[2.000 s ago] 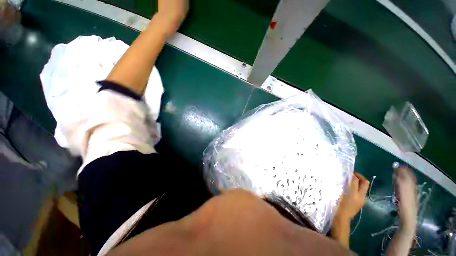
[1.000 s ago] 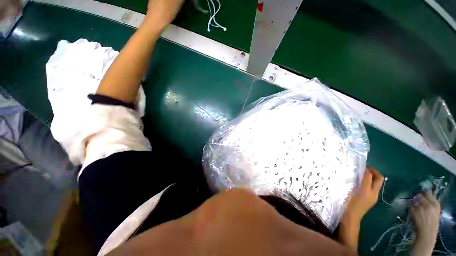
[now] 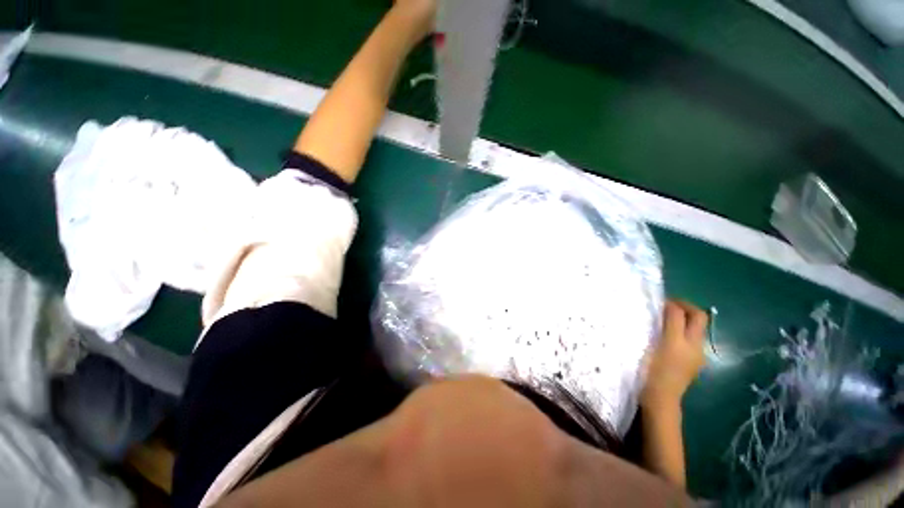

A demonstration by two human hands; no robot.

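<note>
A clear plastic bag (image 3: 396, 298) heaped with small white parts, with dark specks between them, lies in front of me on the green worktop. My right hand (image 3: 682, 342) is at the bag's right side, fingers curled; a thin wire with a pale tip (image 3: 713, 314) shows beside its fingertips, and whether they grip it is unclear. My left hand (image 3: 416, 10) reaches over the belt at the top edge, cut off and partly behind the metal upright (image 3: 464, 89). White strands (image 3: 515, 22) lie on the belt just right of the upright.
A white cloth-like heap (image 3: 149, 208) lies at left beside my left sleeve. A tangle of thin white cables (image 3: 793, 407) lies at right. A clear plastic box (image 3: 818, 220) sits by the belt's pale rail (image 3: 714, 226). Grey fabric shows at lower left.
My left arm has moved right, bringing the hand to the upright. The other person's hand has left the cables at right, where a larger tangle shows. My right hand stays by the bag.
</note>
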